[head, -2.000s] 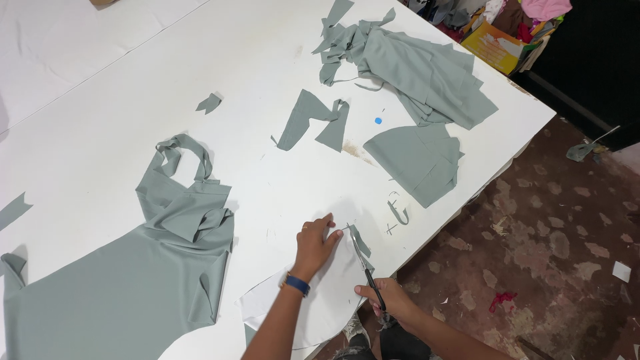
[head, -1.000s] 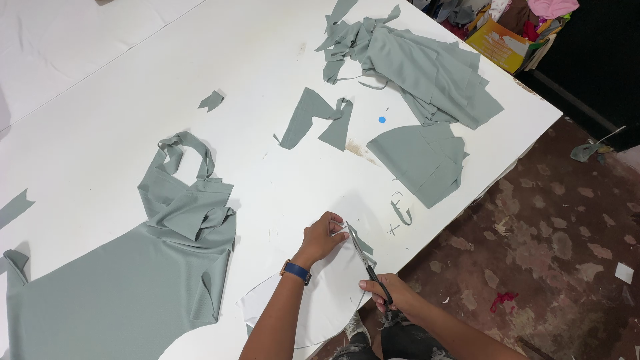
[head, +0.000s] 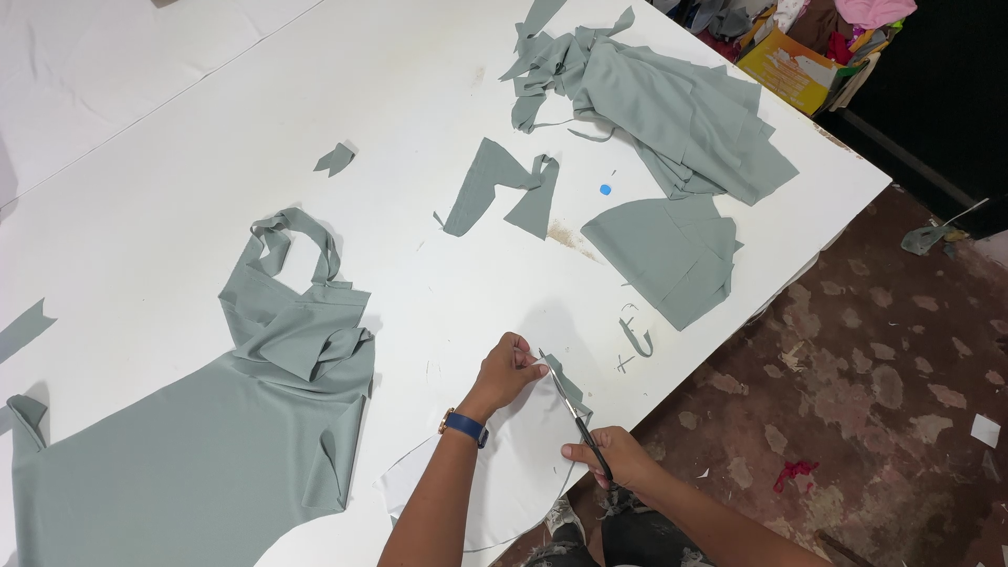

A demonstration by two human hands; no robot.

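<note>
My left hand [head: 508,374], with a blue-banded watch on the wrist, pinches the upper corner of a white piece [head: 524,445] that lies over grey-green fabric near the table's front edge. In my right hand [head: 618,457] are black-handled scissors [head: 576,411], held by their handles. Their blades point up and left along the piece's right edge, with the tips beside my left fingertips. A strip of grey-green fabric [head: 565,376] shows just right of the blades. Whether the blades are parted is hard to tell.
A large grey-green cloth [head: 173,465] covers the left of the white table [head: 409,102]. Stacked cut pieces [head: 677,118], a smaller stack [head: 669,252] and scraps [head: 488,185] lie farther back. A blue disc [head: 605,190] is near them. Beyond the right edge are a box of cloth [head: 787,75] and the floor.
The scissors and my right hand have shifted slightly up and left relative to the white piece since the earliest frame. My left hand still holds the upper corner.
</note>
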